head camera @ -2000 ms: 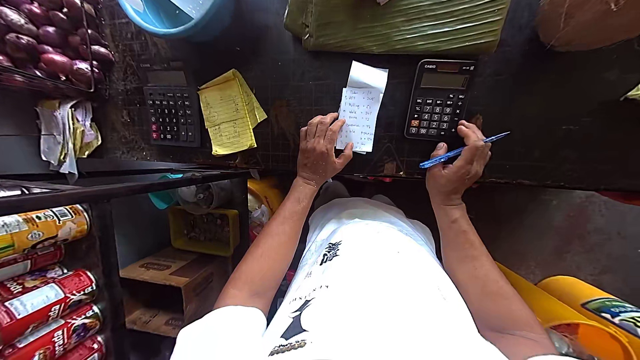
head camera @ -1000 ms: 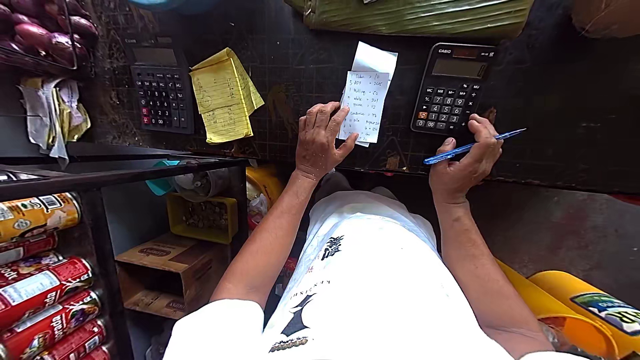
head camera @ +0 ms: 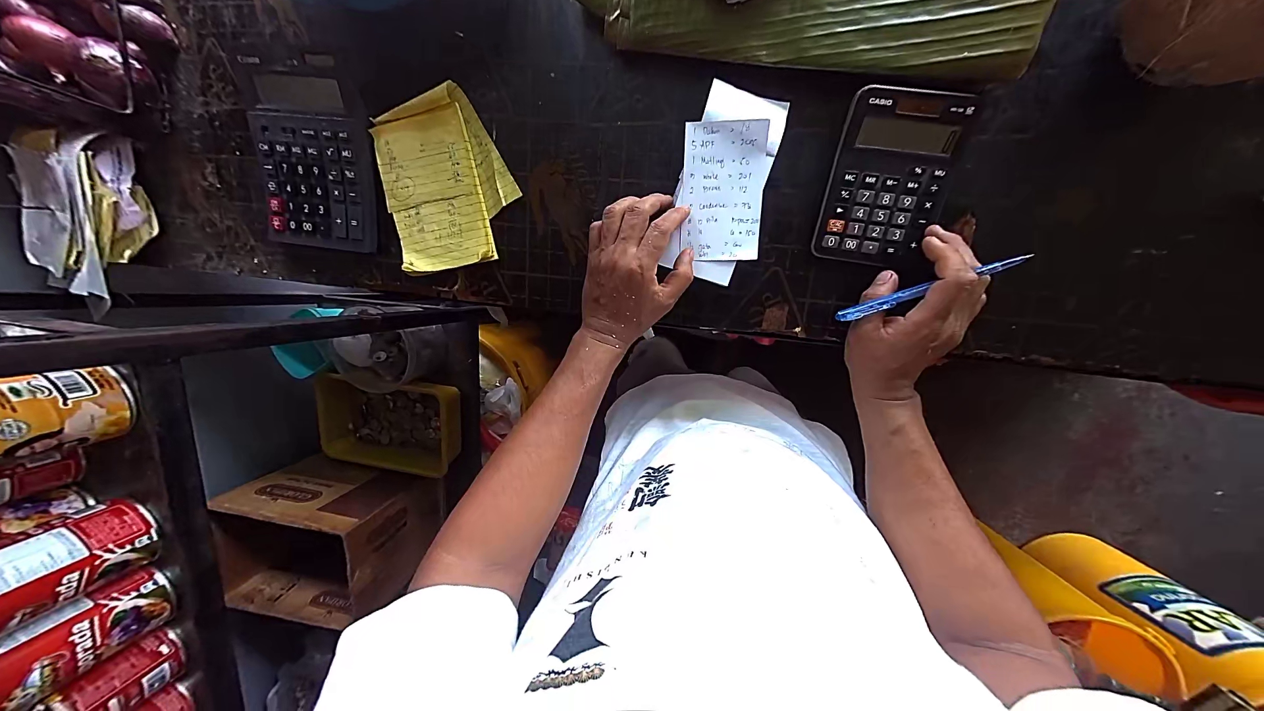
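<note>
My left hand (head camera: pixel 632 262) rests on the dark table with its fingertips on the left edge of a white handwritten paper slip (head camera: pixel 728 188). Under that slip lies another white paper (head camera: pixel 750 102). A blue pen (head camera: pixel 908 294) is held in my right hand (head camera: pixel 913 321), at the lower right corner of a black Casio calculator (head camera: pixel 889 178); one finger is close to its bottom keys, and contact cannot be told. Yellow handwritten sheets (head camera: pixel 434 183) lie left of my left hand, beside a larger dark calculator (head camera: pixel 308 158).
Folded banana leaves (head camera: pixel 839 30) lie along the far side. Red onions (head camera: pixel 94 59) fill a basket at the upper left, above a bunch of papers (head camera: pixel 84 197). Below are cans (head camera: pixel 79 553), a cardboard box (head camera: pixel 326 494), a yellow coin bin (head camera: pixel 449 425) and yellow containers (head camera: pixel 1106 583).
Little has changed: my left hand stays at the slip, and my right hand keeps the pen near the calculator's lower right corner. The view has shifted slightly.
</note>
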